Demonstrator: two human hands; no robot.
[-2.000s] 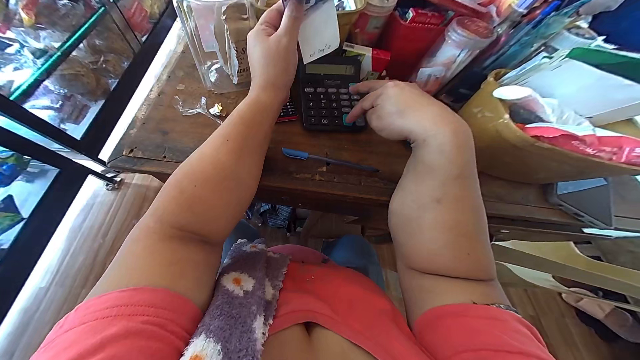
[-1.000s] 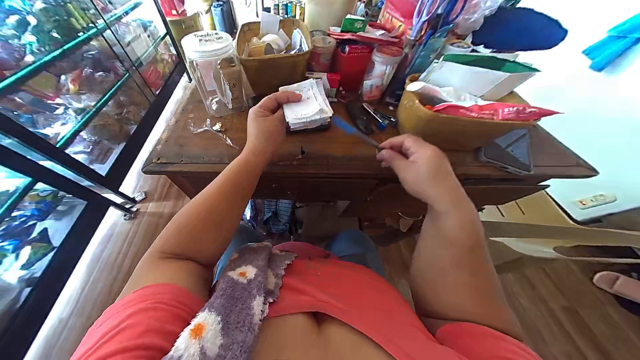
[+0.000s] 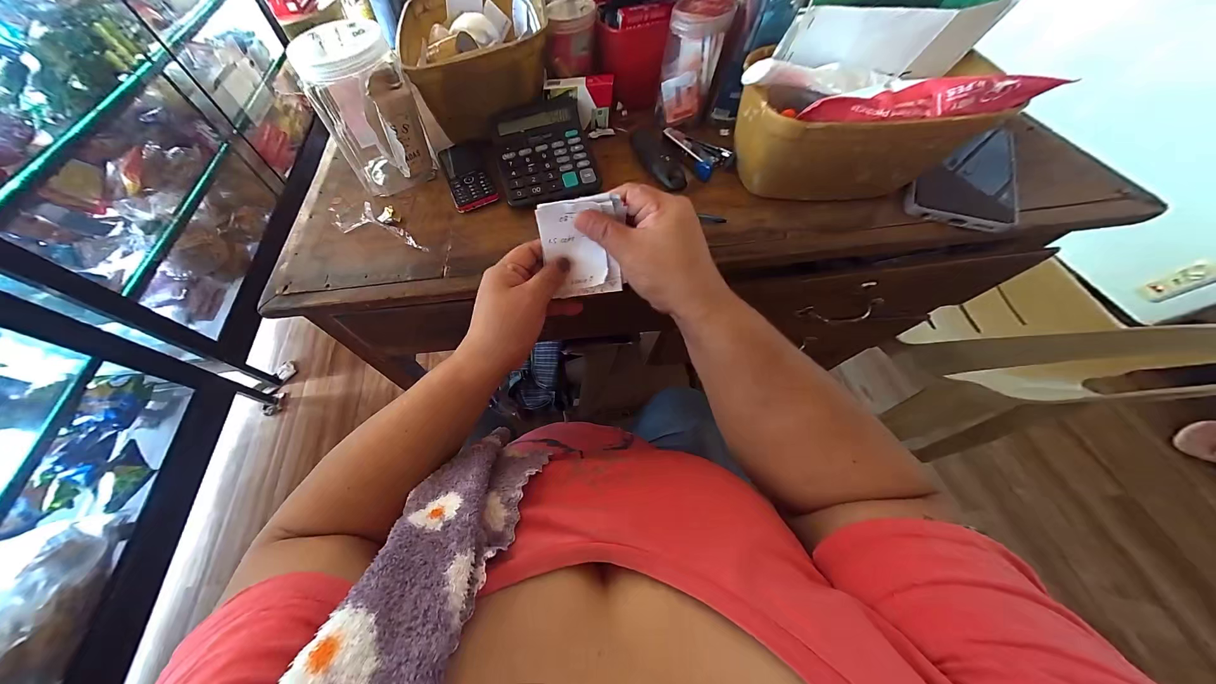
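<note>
A small stack of white paper slips with handwriting [image 3: 577,242] is held between both hands at the front edge of the wooden desk. My left hand [image 3: 514,294] grips its lower left side, thumb on top. My right hand [image 3: 662,245] pinches the upper right corner with thumb and fingers. Just beyond the slips lies a black desk calculator [image 3: 543,157], with a black and red keypad phone [image 3: 468,177] touching or close to its left side. A blue pen [image 3: 711,218] lies on the desk, partly hidden behind my right hand.
Behind stand a clear plastic jar [image 3: 356,104], a brown basket with tape rolls [image 3: 475,81] and a tan basket with packets [image 3: 855,157]. A black stapler-like object [image 3: 657,160] and a smartphone [image 3: 969,185] lie on the desk. A crumpled wrapper [image 3: 385,220] is at left, near a glass display case [image 3: 123,190].
The blue pen, in my right hand one second ago, now lies on the desk. My right hand has moved left onto the paper slips. The calculator, hidden a second ago, shows beyond them.
</note>
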